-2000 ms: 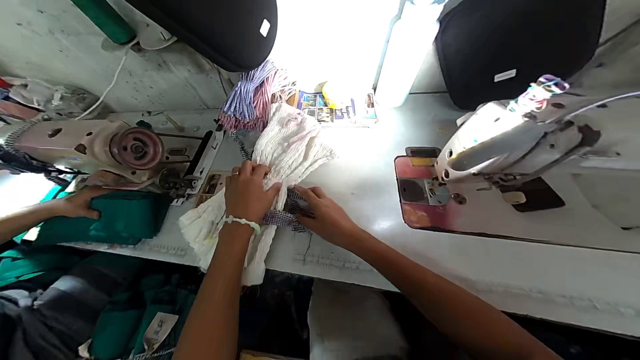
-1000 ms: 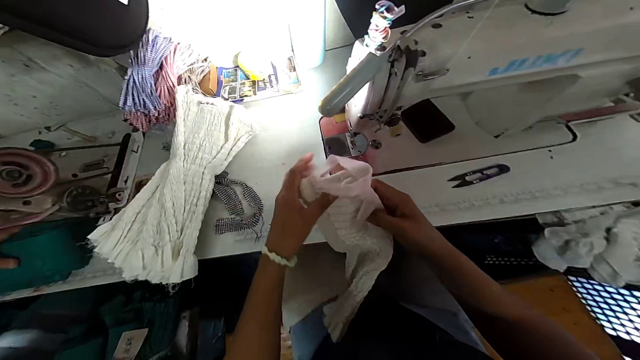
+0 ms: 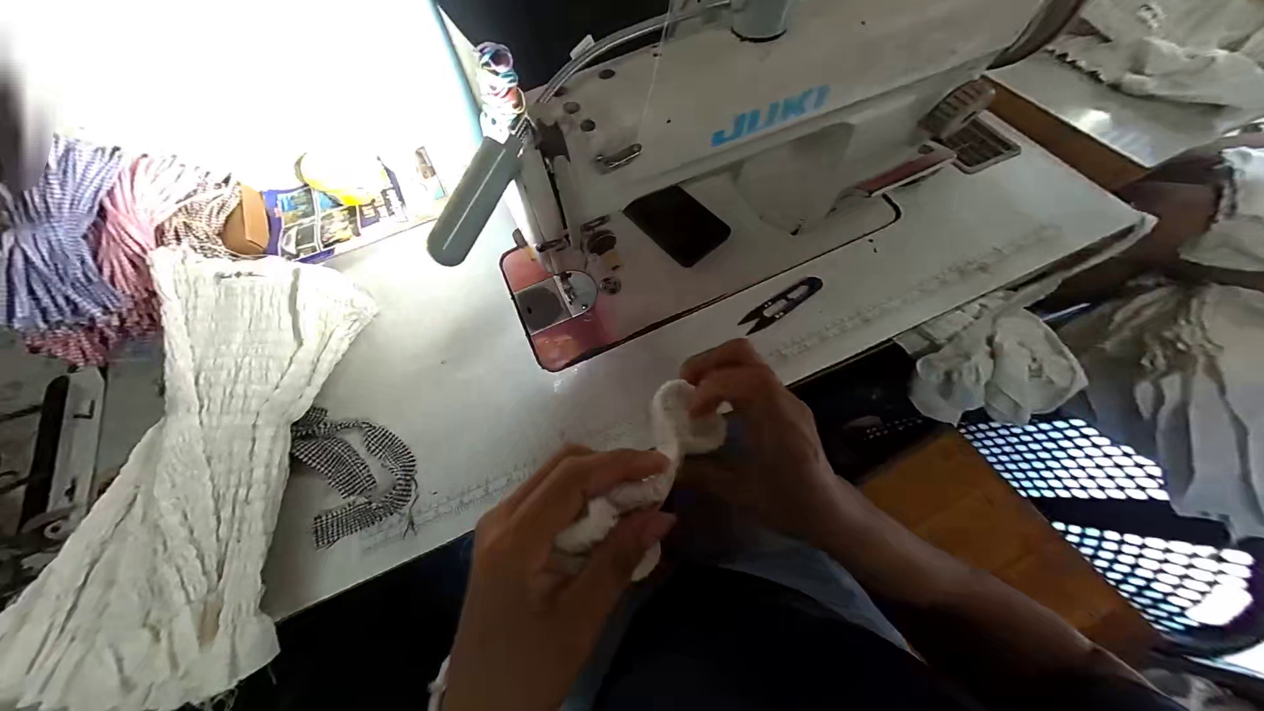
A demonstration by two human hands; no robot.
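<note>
Bunched white fabric (image 3: 676, 420) is held between my two hands, just off the front edge of the sewing table. My left hand (image 3: 568, 533) is closed around its lower part, and my right hand (image 3: 755, 434) pinches its upper part. Beyond them stands a white Juki sewing machine (image 3: 681, 128), its needle and presser foot over a reddish plate. A gathered white cloth piece (image 3: 217, 425) lies flat at the left, with a checked black-and-white fabric strip (image 3: 370, 474) curled beside it. Thread snips (image 3: 780, 304) rest at the right, near the table edge.
Blue-checked strips (image 3: 64, 232) and pink-checked strips (image 3: 133, 227) are bundled at the upper left, near a printed card (image 3: 336, 212). A dark phone-like object (image 3: 678, 225) lies under the machine arm. White garments (image 3: 997, 365) hang at right above a perforated crate (image 3: 1076, 464).
My hands have left the cloth and checked strip now lying at the left and hold other white fabric. Since the previous frame they have bunched it smaller. The view has swung far to the right.
</note>
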